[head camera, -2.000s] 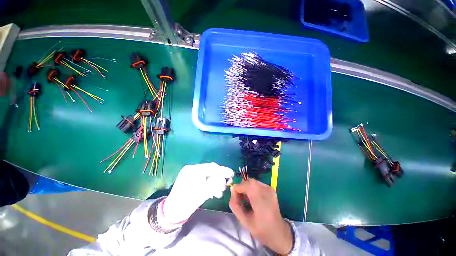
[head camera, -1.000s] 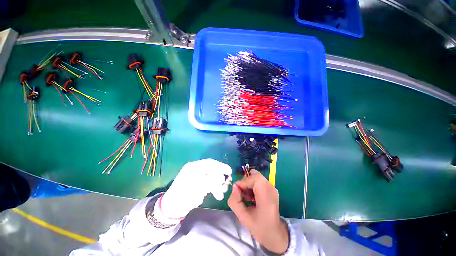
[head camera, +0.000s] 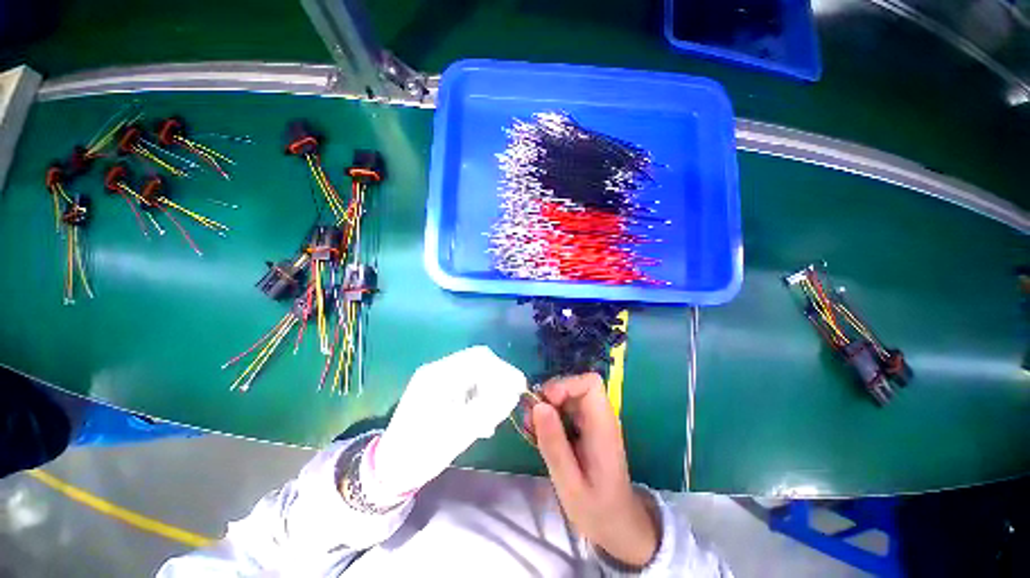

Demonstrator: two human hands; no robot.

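My left hand [head camera: 452, 401], in a white glove, is closed near the table's front edge, and what it holds is mostly hidden by the glove. My right hand [head camera: 582, 440], bare, touches it from the right with fingertips pinched at thin yellow wires [head camera: 521, 413] between the hands. The connector on these wires is not visible. Above the hands lies a heap of small black parts [head camera: 570, 339]. Behind it stands the large blue tray [head camera: 700, 203] with black terminal wires [head camera: 582, 169] and red terminal wires [head camera: 593, 246], their ends pale.
Several wired connectors [head camera: 324, 243] lie left of the tray, and more [head camera: 153, 186] lie farther left. A small group [head camera: 867, 367] lies right. A metal rail [head camera: 226, 79] and post [head camera: 350, 51] stand behind. A second blue bin [head camera: 796, 51] is beyond the rail.
My left hand has turned and its glove back shows more. Yellow wires now show between my hands. The small wire ends seen above my right fingers no longer show.
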